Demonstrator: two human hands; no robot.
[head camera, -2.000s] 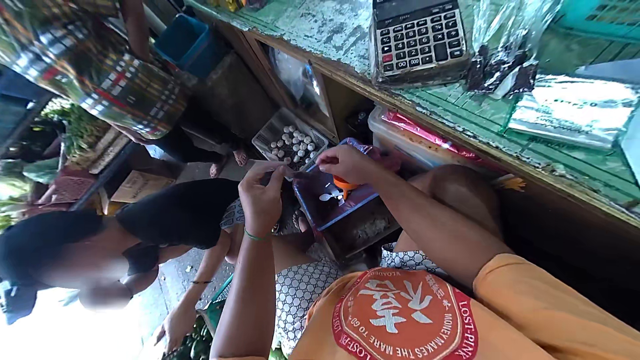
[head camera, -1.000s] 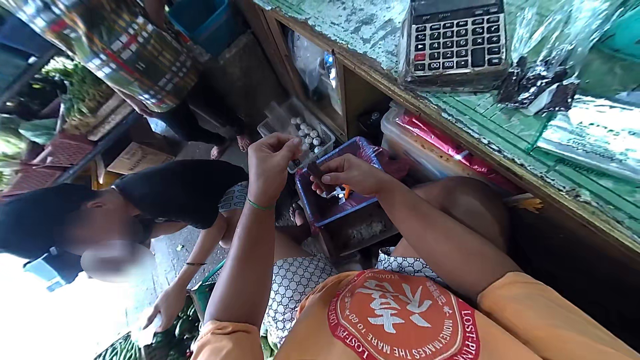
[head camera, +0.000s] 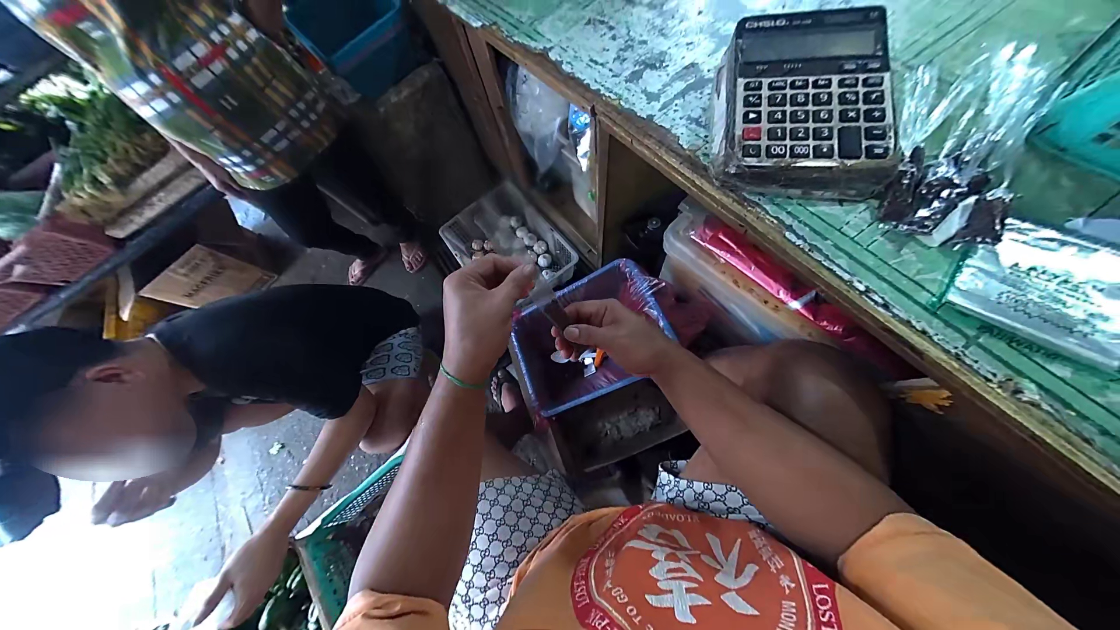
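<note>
My left hand (head camera: 486, 306) pinches the top of a small clear plastic packet (head camera: 540, 293) between thumb and fingers. Just right of it, my right hand (head camera: 617, 332) grips the packet's lower part, where a dark brown filling (head camera: 555, 313) shows. Both hands are over a blue-rimmed basket lined with purple plastic (head camera: 569, 404). Inside the basket lie a small orange item (head camera: 599, 358) and some white pieces. What exactly the packet holds cannot be told.
The green counter (head camera: 647, 79) bears a calculator (head camera: 814, 114), clear packets with dark contents (head camera: 949, 197) and a silvery plastic pack (head camera: 1041, 289). A clear bin of whitish balls (head camera: 560, 262) stands behind the basket. One person (head camera: 280, 350) crouches at left; another (head camera: 219, 96) stands behind.
My right hand has closed on the dark lower part of the packet, and the hands have shifted relative to each other. The crouching person's arm has reached lower. The view has moved nearer the counter.
</note>
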